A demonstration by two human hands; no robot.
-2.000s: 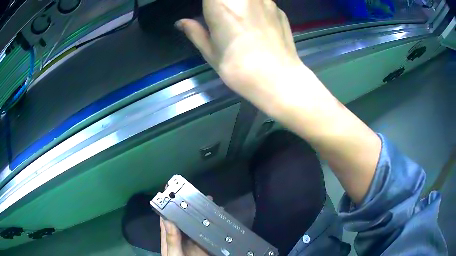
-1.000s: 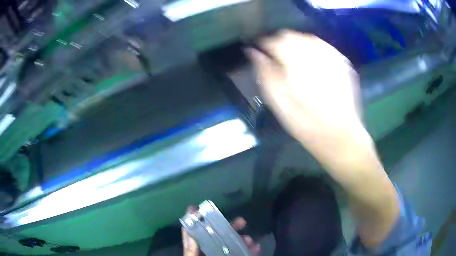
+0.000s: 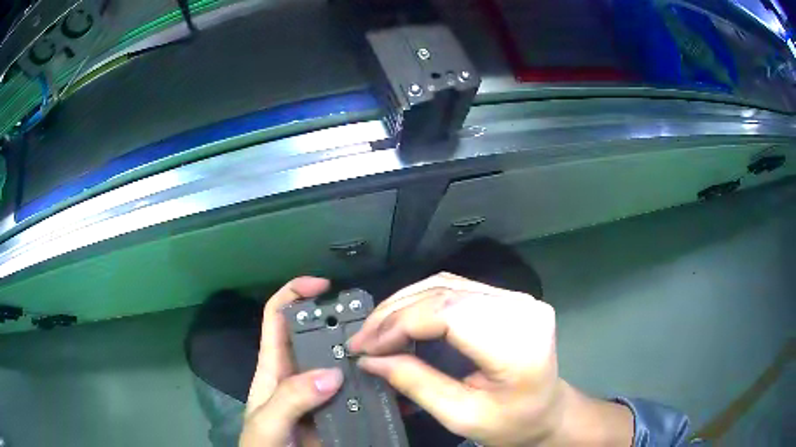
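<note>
A dark grey fixture plate (image 3: 332, 419) with a column of small bright screws and a hole near its notched upper end is held above the lap. My left hand (image 3: 288, 384) grips it, thumb on its face and fingers along its left edge. My right hand (image 3: 471, 349) has thumb and index finger pinched together at the plate's face, beside the upper middle screw. Whether something small is between those fingertips cannot be told. The lower end of the plate is cut off by the picture's edge.
A stack of similar fixtures (image 3: 422, 65) stands on the machine edge, screwed end out over the silver ledge (image 3: 288, 161). Blue and red strips lie on the dark bed (image 3: 244, 79). Pale green doors (image 3: 297, 231) are below. Rails and cables are at upper left.
My right hand has come down from the machine bed to the plate in my left hand. The plate now looks darker and more upright. The stack on the ledge is uncovered.
</note>
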